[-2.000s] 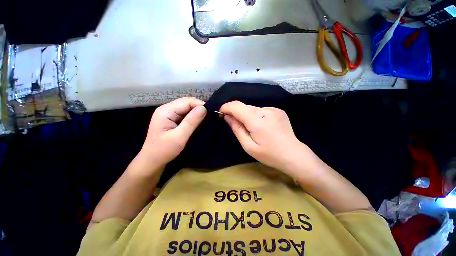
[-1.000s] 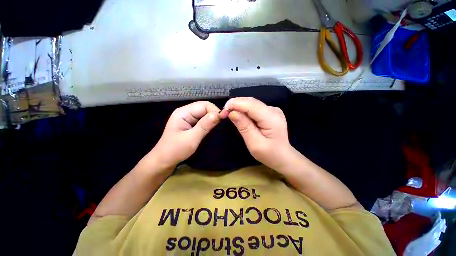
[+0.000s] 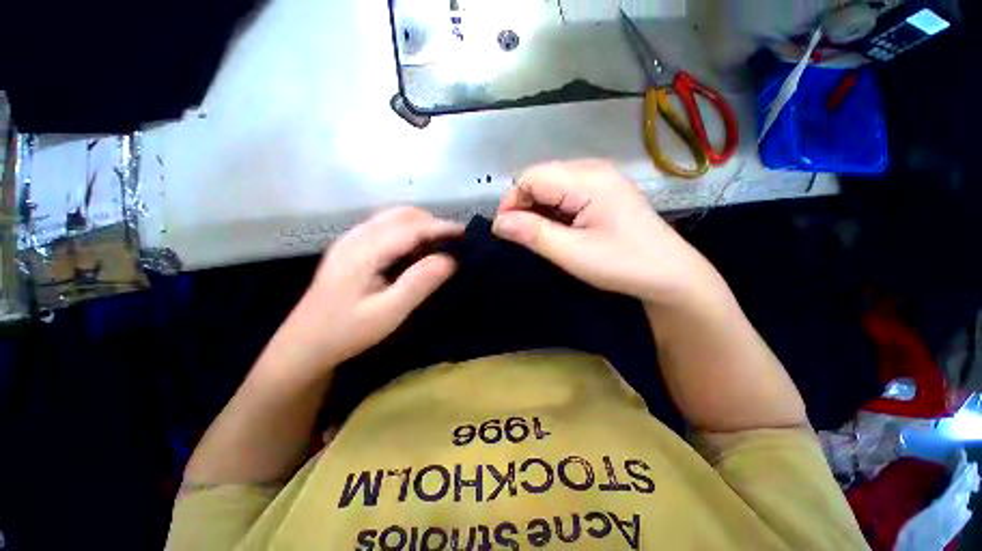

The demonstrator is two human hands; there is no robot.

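A black garment piece lies over the lap, and its small pointed corner stands up between my hands at the table's front edge. My left hand holds the fabric beside this corner, thumb and fingers on either side of it. My right hand is just right of the corner, thumb and index fingertips together near it. Whether the right fingertips hold a fine thread or tool is too small to tell. The dark fabric hides its own folds.
Scissors with yellow and red handles lie on the white table, left of a blue plastic tray. The metal bed cover is at the back. A black fabric heap is at the back left. Taped cardboard covers the left end.
My hands were pinched together at the fingertips; now they are apart, with the right hand higher and further right. The fabric corner now shows between them. The camera view has shifted slightly.
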